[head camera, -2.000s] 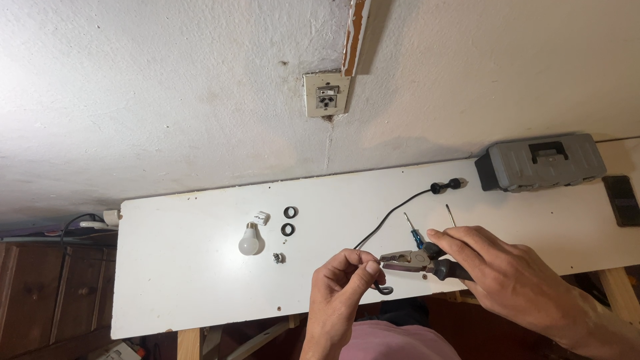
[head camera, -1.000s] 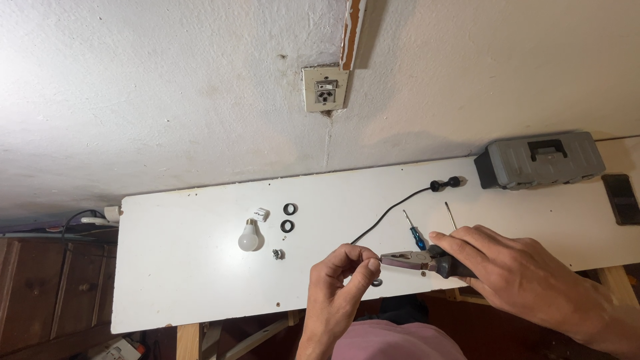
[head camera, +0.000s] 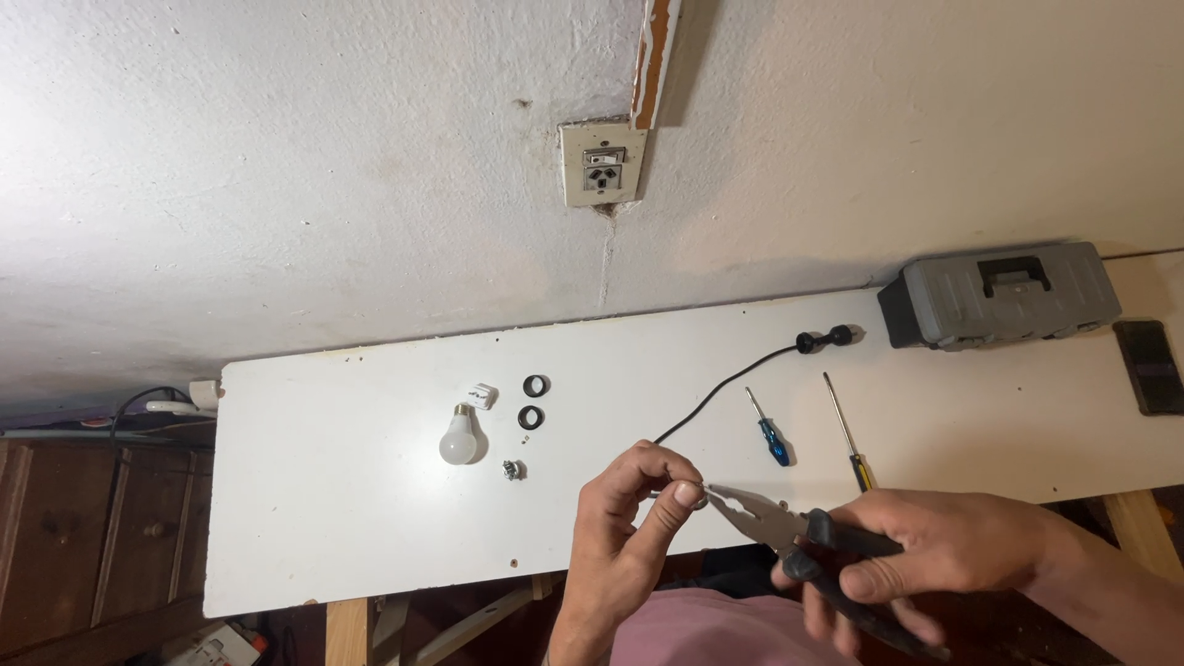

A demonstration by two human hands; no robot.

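Observation:
Between thumb and fingers, my left hand (head camera: 634, 527) pinches the end of a black electrical cable (head camera: 721, 387), which runs back to black fittings (head camera: 823, 339). My right hand (head camera: 934, 546) grips combination pliers (head camera: 777, 525) by their black handles; the jaws are parted, with their tips at the cable end by my left fingertips. Whether the tips touch it cannot be told. A blue-handled screwdriver (head camera: 770, 435) and a yellow-and-black-handled screwdriver (head camera: 846, 430) lie beyond the pliers. Left of my hands are a light bulb (head camera: 458, 442), two black rings (head camera: 531, 417), a small white part (head camera: 482, 396) and a small metal part (head camera: 512, 470).
A grey toolbox (head camera: 1008, 296) stands at the back right of the white tabletop (head camera: 351, 481), with a dark phone (head camera: 1149, 368) beside it. A socket with a switch (head camera: 603, 166) is on the wall behind. Wooden drawers (head camera: 129, 527) stand at the left.
The pliers' jaws, closer together one second ago, are now parted. My right hand's fingers have spread with the handles. My left hand stays at the cable end.

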